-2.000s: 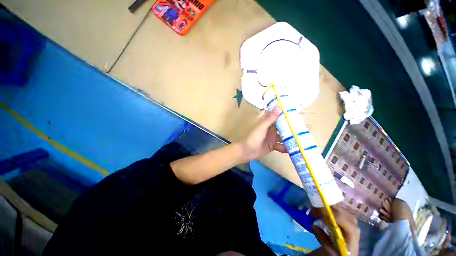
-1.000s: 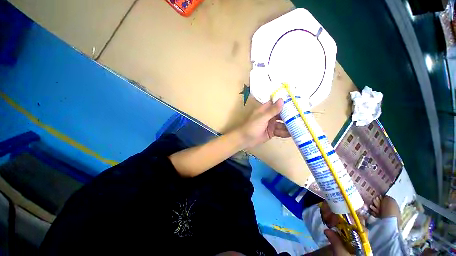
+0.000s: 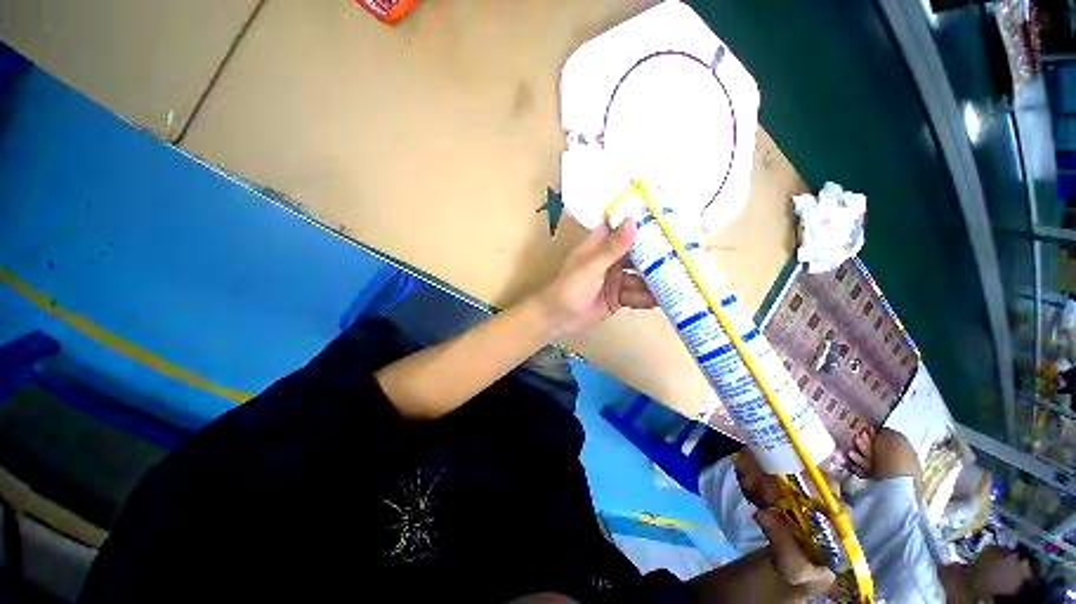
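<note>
A white octagonal panel (image 3: 673,130) with a dark ring line lies flat on the tan bench. The yellow caulking gun (image 3: 826,507) holds a white cartridge (image 3: 737,354) with blue print, its front end over the panel's near edge. The nozzle tip cannot be made out against the white panel. My left hand (image 3: 586,277) holds the front end of the cartridge, fingers partly behind it. My right hand (image 3: 788,549) is around the gun's handle at the lower right, partly hidden by the yellow frame.
A crumpled white tissue (image 3: 831,225) lies above the patterned mat (image 3: 832,342) on the right. A neighbour's hand (image 3: 885,453) rests at the mat's near edge. The dark green conveyor (image 3: 814,94) runs behind the bench. A green star (image 3: 551,210) and part of an orange-red phone case (image 3: 388,10) show left.
The view has shifted, and the phone case has mostly left the top of the picture. The gun's front end stays over the panel's near edge, with both hands still on the gun.
</note>
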